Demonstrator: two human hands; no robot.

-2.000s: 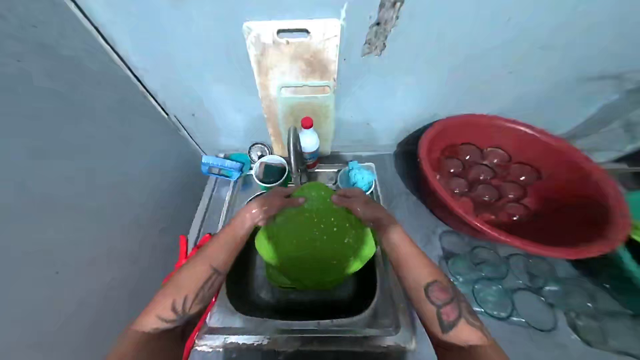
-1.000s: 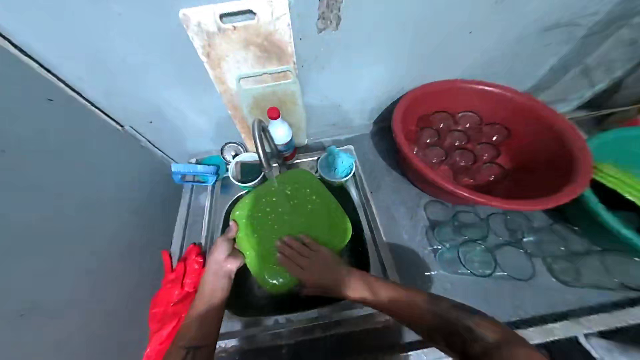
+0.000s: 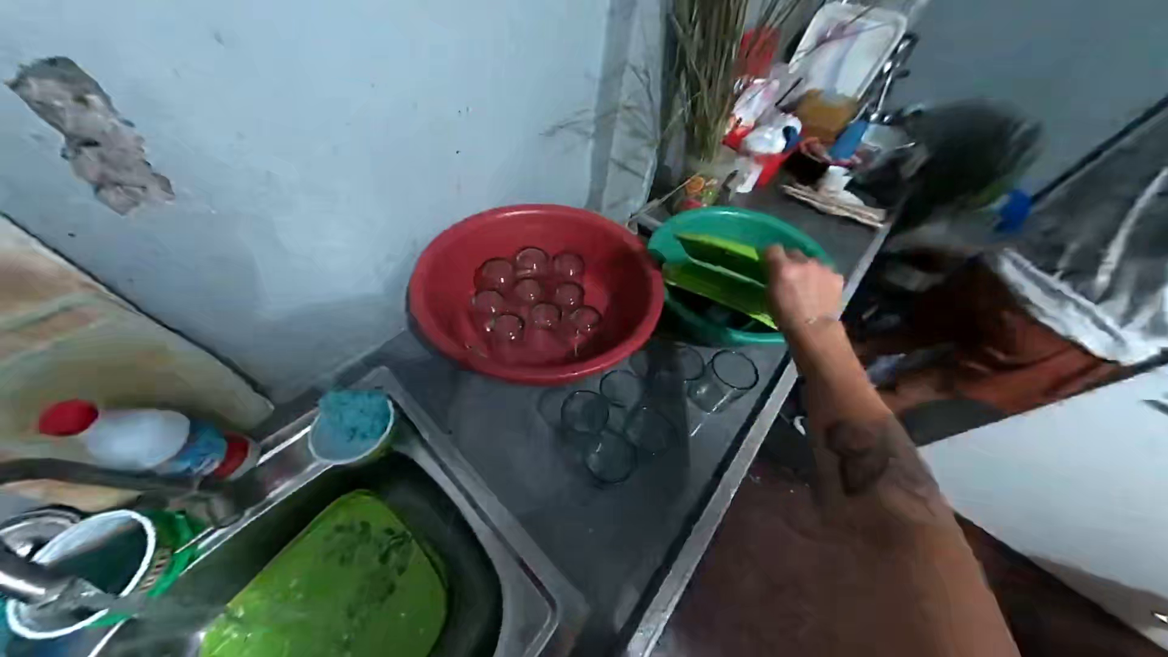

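My right hand (image 3: 805,287) is at the right rim of a green plastic basin (image 3: 730,219), its fingers closed on the edge of a green plate (image 3: 725,253) that stands tilted in the basin. Another green plate (image 3: 721,294) leans just in front of it. My left hand is out of view. In the sink (image 3: 474,557) at the lower left lies a green square plate (image 3: 338,575), with water running from the faucet (image 3: 36,579) beside it. A red basin (image 3: 538,365) holds several drinking glasses (image 3: 527,292).
Several clear glasses (image 3: 610,456) stand on the counter (image 3: 547,511) before the red basin. By the sink are a tub with a blue scrubber (image 3: 354,415), a white bottle with a red cap (image 3: 141,438) and a white-rimmed cup (image 3: 82,557). The counter's edge runs along the right.
My right hand has left the green plate at the sink and reached to the green basin. That plate now lies in the sink; my left hand has gone out of view. The view has swung right.
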